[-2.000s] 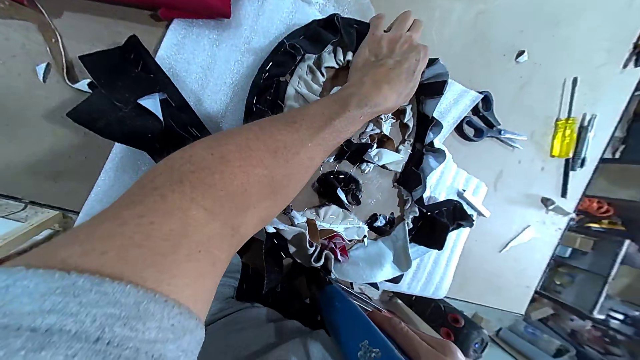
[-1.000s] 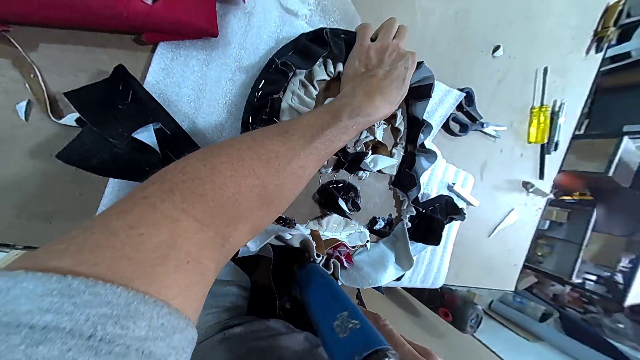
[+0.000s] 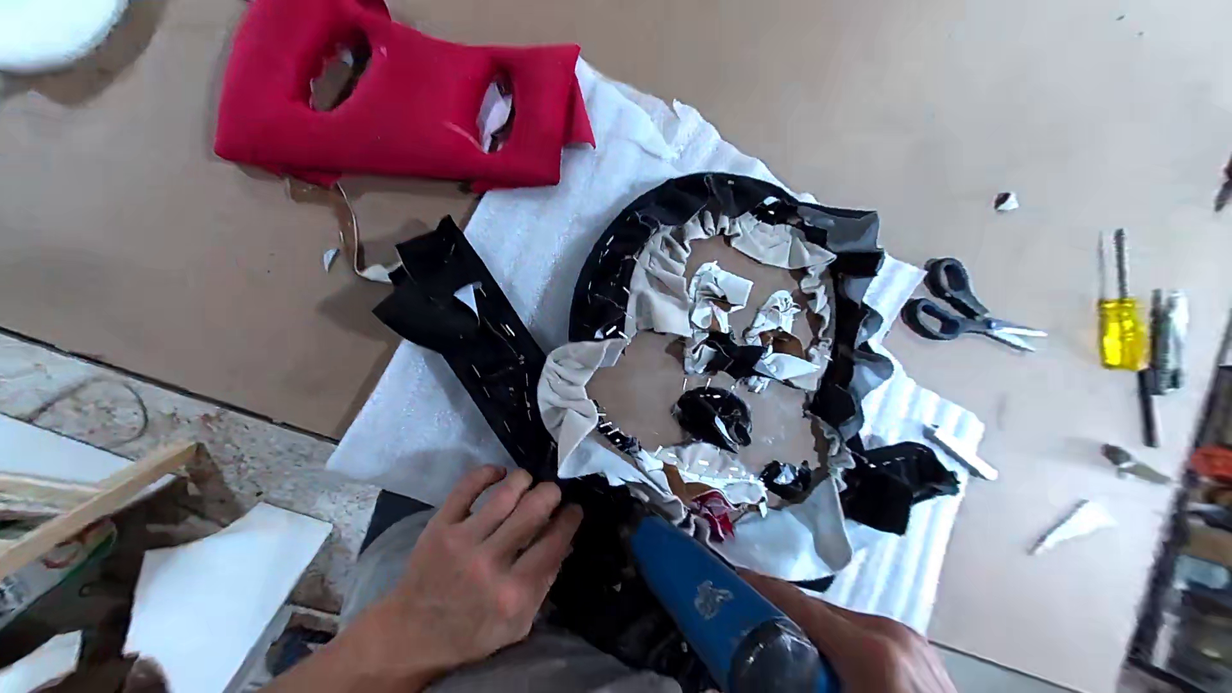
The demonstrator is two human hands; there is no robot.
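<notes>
A round, fabric-covered piece (image 3: 741,207) lies on white foam sheeting, its gathered black, beige and white cloth edges fixed with staples. My left hand (image 3: 500,558) rests with bent fingers on black fabric (image 3: 486,361) at the piece's lower left. At the near edge my right hand (image 3: 857,635) holds a blue power tool (image 3: 712,597), likely a stapler; its front end points into black cloth and is hidden, as is most of my grip. A shiny black wad (image 3: 714,417) sits inside the piece.
Red padded piece with two holes (image 3: 423,115) at upper left. To the right lie scissors (image 3: 962,308), a yellow-handled screwdriver (image 3: 1122,332) and scraps. White foam sheeting (image 3: 539,250) spreads beneath the work. A wooden strip (image 3: 106,500) crosses the lower left.
My left hand has moved from the round piece's far rim to the black fabric at its near left. The view has shifted widely, showing more of the red piece.
</notes>
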